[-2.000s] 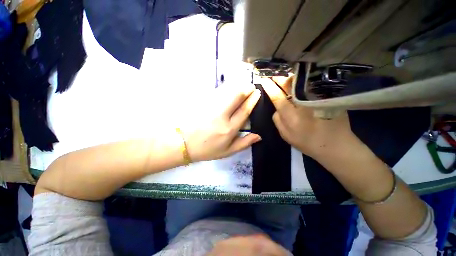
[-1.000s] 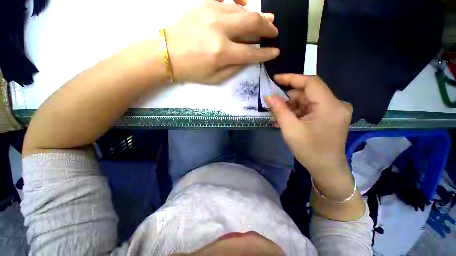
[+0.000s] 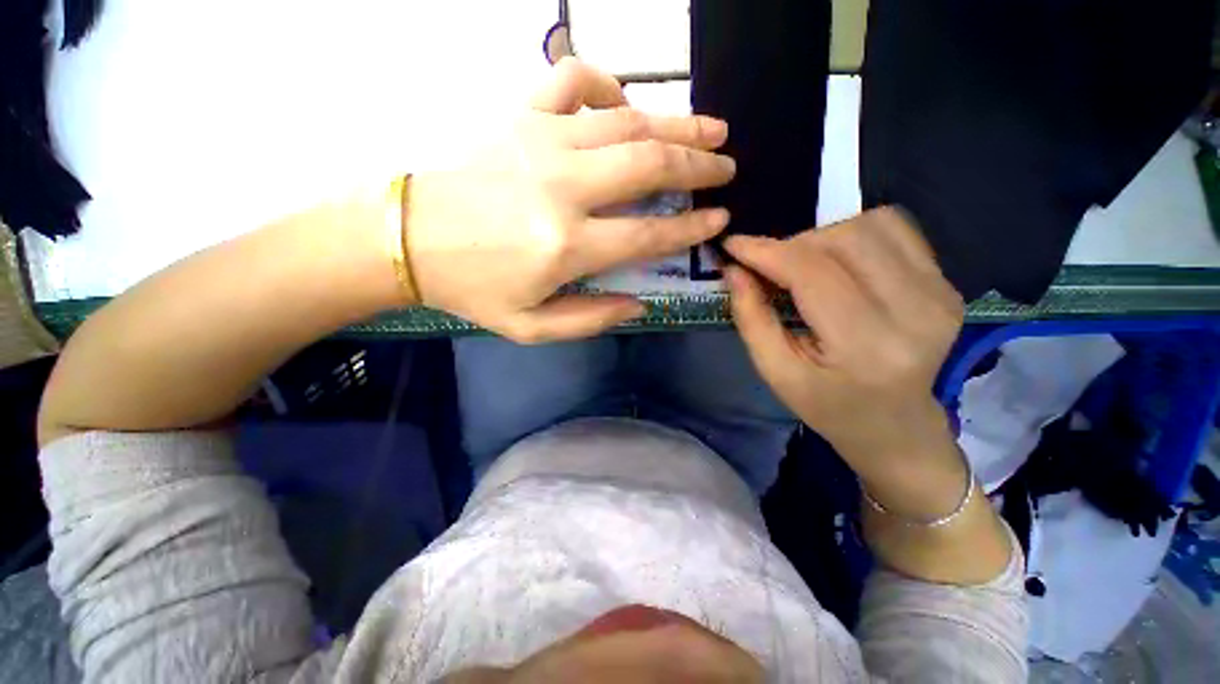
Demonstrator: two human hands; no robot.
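Observation:
A dark fabric strip (image 3: 760,120) lies lengthwise on the white table, its near end close to the green edge. My left hand (image 3: 569,207) lies flat with spread fingers, fingertips resting on the strip's left edge. My right hand (image 3: 843,301) pinches the strip's near end between thumb and index finger. A small pale patch shows beside the pinch, with a dark border at the corner. The needle and presser foot are out of the picture.
A dark panel pile (image 3: 1024,120) lies right of the strip, overhanging the green measuring-tape edge (image 3: 442,318). Dark pieces (image 3: 38,127) lie at the far left. A blue bin (image 3: 1164,401) with pale and dark pieces stands below the table at right.
The view has tilted down, away from the machine head. My right hand has come from the needle area to the strip's near end. The lifted pale flap is now mostly hidden.

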